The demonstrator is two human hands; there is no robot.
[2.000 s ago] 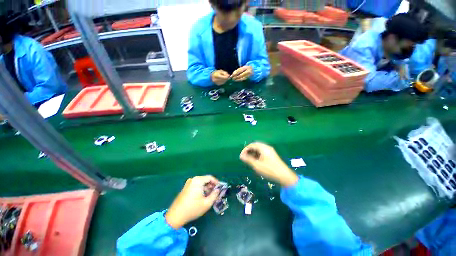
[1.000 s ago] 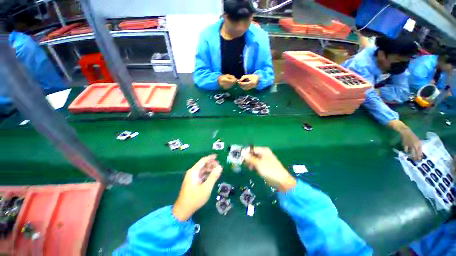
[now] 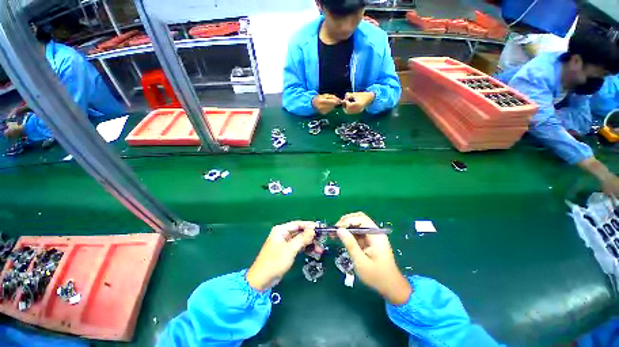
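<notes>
My right hand (image 3: pixel 370 254) holds dark tweezers (image 3: pixel 363 231), lying level across its fingers with the tip pointing left. My left hand (image 3: pixel 282 252) is closed at the fingertips beside the tip, on a small electronic module (image 3: pixel 320 234) mostly hidden by the fingers. Below the hands a module (image 3: pixel 313 270) lies on the bench. Another module (image 3: pixel 344 261) with a white tab (image 3: pixel 349 279) lies partly behind my right hand. A thin white ring (image 3: pixel 275 298) lies by my left sleeve.
Spaced modules (image 3: pixel 275 187) lie on the green belt (image 3: pixel 394 186). A pink tray (image 3: pixel 119 284) with heaped modules is at left. A white card (image 3: pixel 425 226) lies right of my hands. Across are a worker (image 3: pixel 339 64), stacked trays (image 3: pixel 468 112) and a metal post (image 3: pixel 88 129). A clear tray (image 3: pixel 590 227) is at right.
My hands have come together over the bench and the tweezers now show level between them. A module lies on the belt ahead. The view has shifted left. The other worker's arm still reaches toward the clear tray.
</notes>
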